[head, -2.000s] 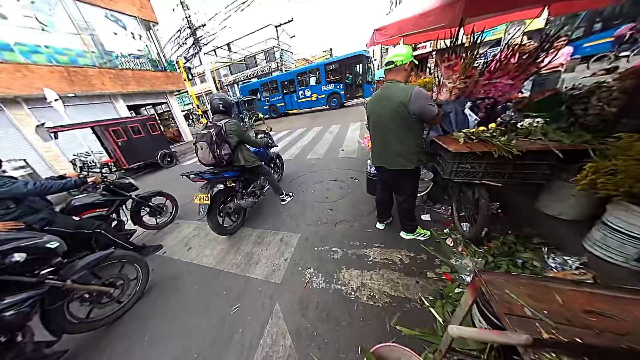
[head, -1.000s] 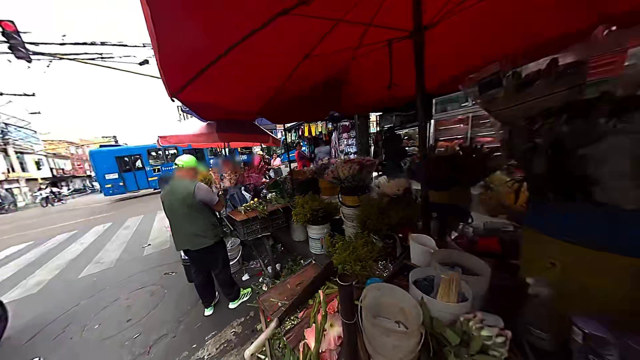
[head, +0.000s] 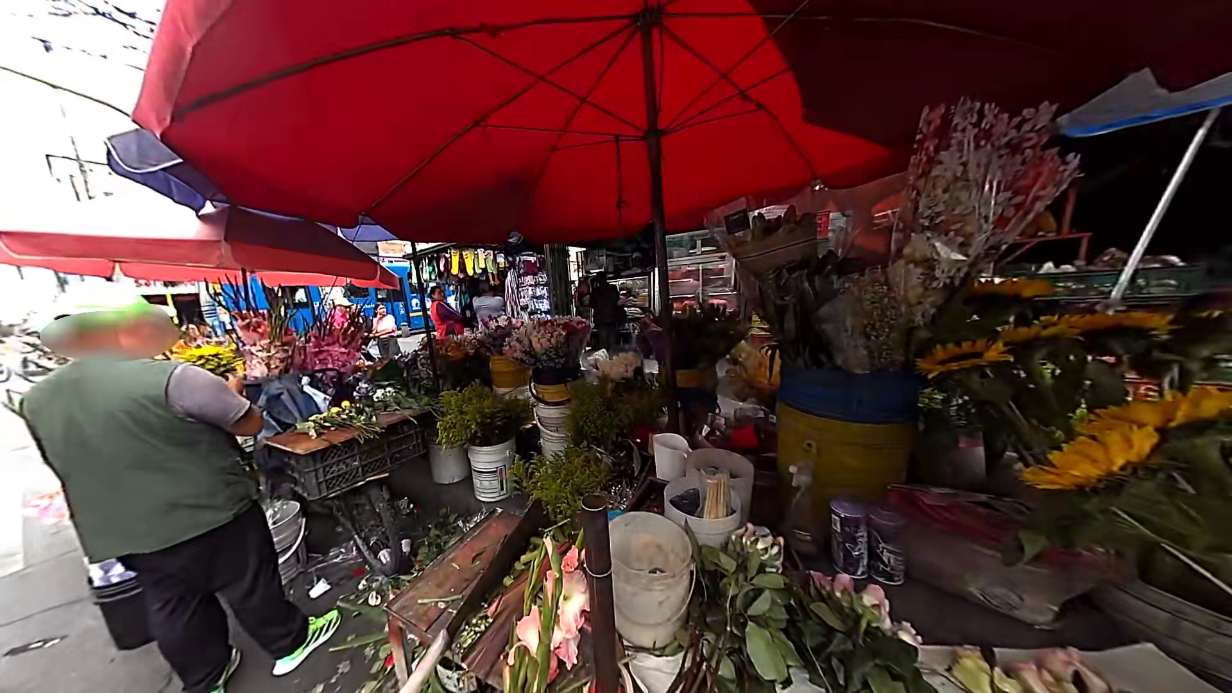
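Neither my left hand nor my right hand shows in the head view. Closest to the camera at the bottom are pink gladiolus stems (head: 558, 616), a white plastic bucket (head: 651, 577) and pale pink roses with green leaves (head: 808, 616). A smaller white tub (head: 704, 510) holds a bundle of thin wooden sticks (head: 715, 493). Sunflowers (head: 1092, 457) stand at the right. A yellow and blue drum (head: 847, 438) is in front of wrapped dried flowers (head: 991, 192).
A person in a green vest (head: 135, 452) stands at the left beside a crate table (head: 351, 457). A large red umbrella (head: 539, 125) spreads overhead on a dark pole (head: 658, 289). A worn wooden board (head: 462, 568) and potted greenery (head: 481, 419) stand lower down.
The view has swung far right from the street and motorcycles to the flower stall. The person in the green vest now appears larger, at the left edge.
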